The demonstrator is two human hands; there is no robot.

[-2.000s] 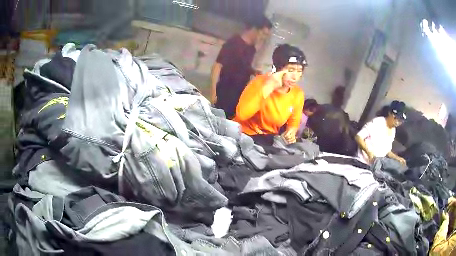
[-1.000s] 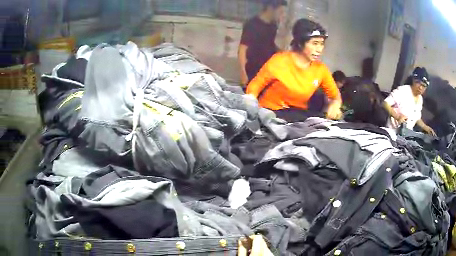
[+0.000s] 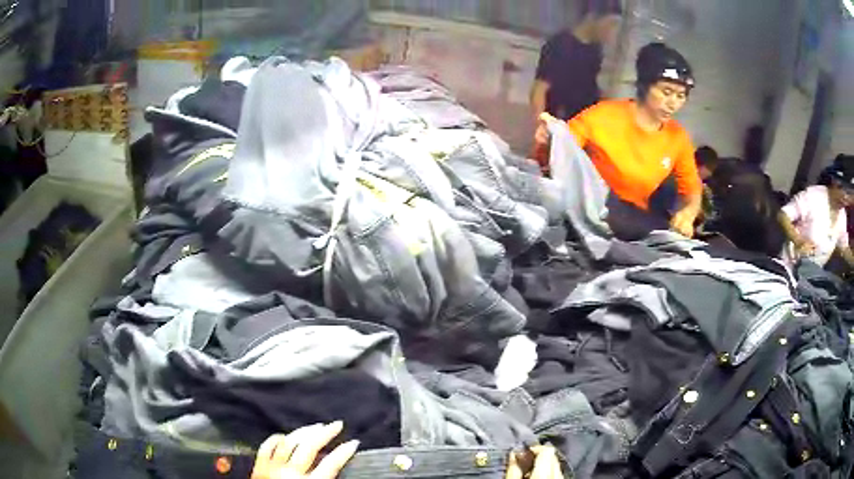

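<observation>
A dark grey denim button placket (image 3: 426, 461) with gold buttons runs across the bottom edge of the view. My left hand (image 3: 304, 454) is on the band, its fingers over the top edge; its lower part is cut off. My right hand (image 3: 536, 463) pinches the band's right end, with a small dark thing at the fingertips that I cannot make out. The rest of this denim jacket (image 3: 309, 398), with pale reverse and black inner panel, lies just behind the band.
A tied garment bundle (image 3: 393, 253) rises behind. A white scrap (image 3: 515, 363) lies on the pile. More buttoned jackets (image 3: 721, 374) are heaped right. An off-white tub (image 3: 70, 318) stands left. A person in orange (image 3: 646, 154) holds grey cloth opposite; other people are beyond.
The view has swung left, showing the tub. My left hand has come into view on the placket; my right hand still grips its end. The person in orange now lifts a grey cloth.
</observation>
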